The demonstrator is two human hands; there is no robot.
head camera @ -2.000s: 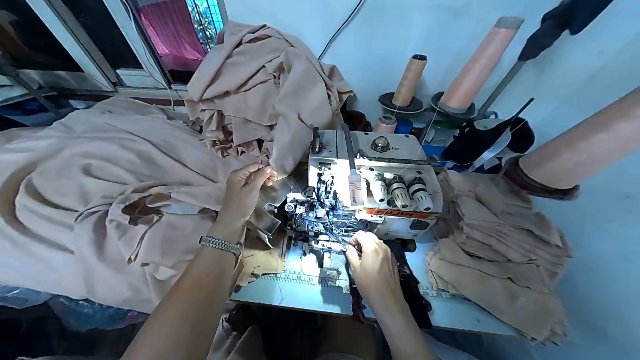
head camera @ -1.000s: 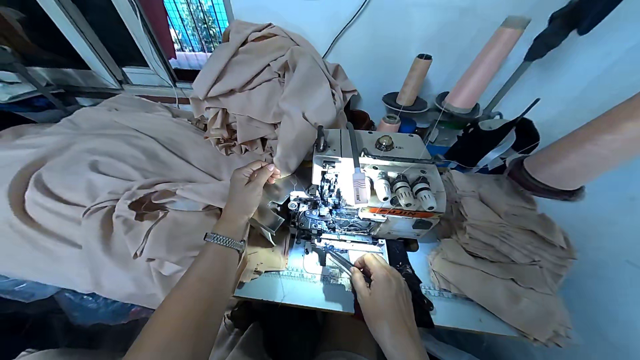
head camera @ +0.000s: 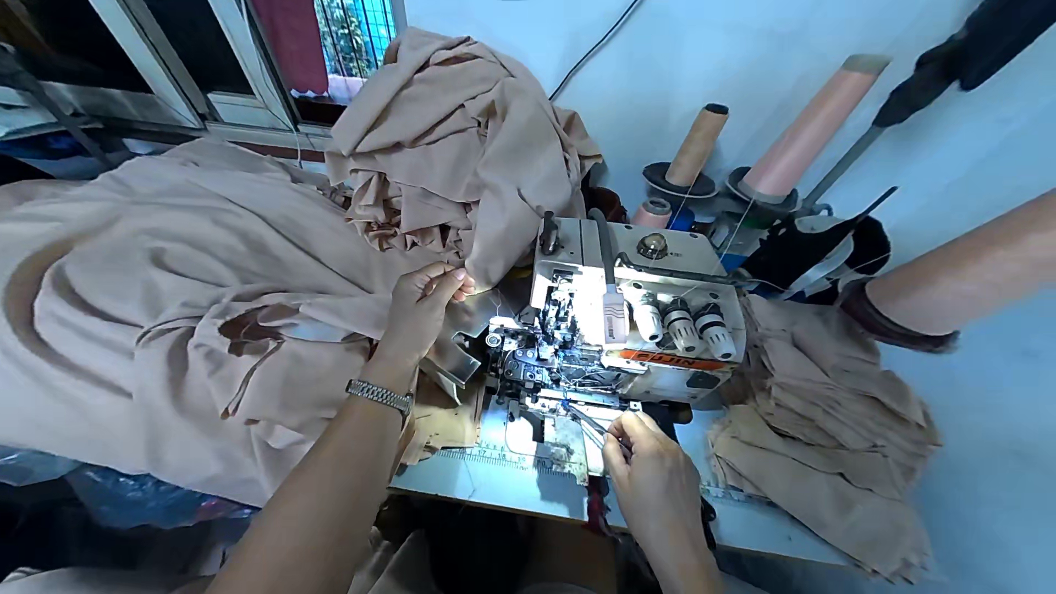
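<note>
An overlock sewing machine (head camera: 660, 272) stands on the table with its front covers open and its loopers lit by a lamp. My right hand (head camera: 652, 462) grips metal tweezers (head camera: 590, 421), whose tips reach into the lower looper area. My left hand (head camera: 425, 309) is raised left of the machine, thumb and fingertips pinched together beside the beige fabric; a fine thread seems to run from them toward the needle area. Whether the fingers also pinch the cloth edge, I cannot tell. White tension knobs (head camera: 681, 326) line the machine's front.
Beige fabric (head camera: 165, 272) covers the left side, and a heap of it (head camera: 462, 124) rises behind. Cut beige pieces (head camera: 825, 429) are stacked at the right. Thread cones (head camera: 697, 144) stand behind the machine; a large cone (head camera: 973, 256) juts in from the right. A window is at the back left.
Between one second ago and now, my right hand and the tweezers have shifted slightly, the tips now nearer the loopers. Two seconds ago that hand was higher, close against the machine. My left hand has stayed beside the fabric.
</note>
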